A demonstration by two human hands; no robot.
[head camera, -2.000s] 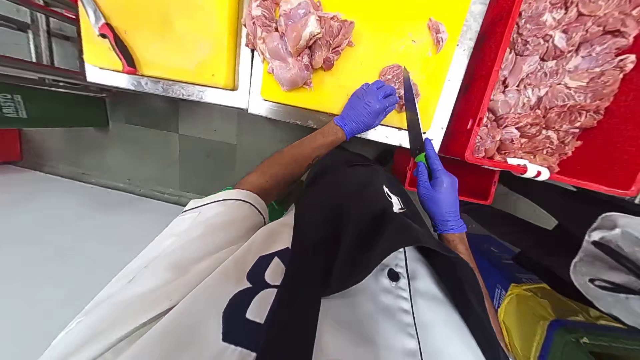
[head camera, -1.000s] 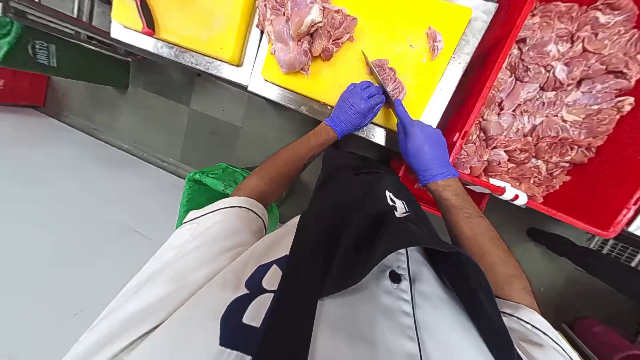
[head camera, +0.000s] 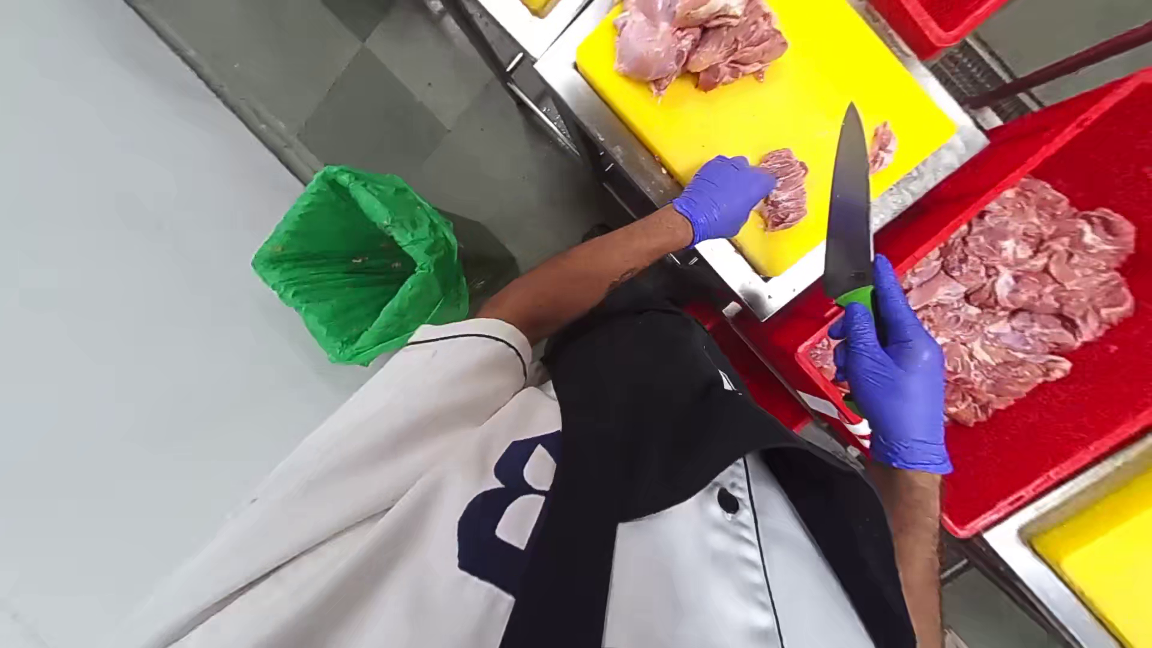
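Observation:
My left hand, in a blue glove, has its fingertips at the left edge of a piece of raw meat on the yellow cutting board; whether it grips the piece cannot be told. My gloved right hand is closed around the green handle of a kitchen knife. The blade points up the view, over the board's right side and metal frame. A small meat scrap lies just right of the blade. A pile of larger raw meat pieces rests at the board's upper left.
Right of the board, a red plastic crate holds many pieces of raw meat. A bin with a green liner stands at left on the floor. Another yellow board is at lower right, and a red container at the top.
The knife, earlier at the meat piece in front of my left hand, is now raised away from it to the right, blade upward. The view has turned and shifted left.

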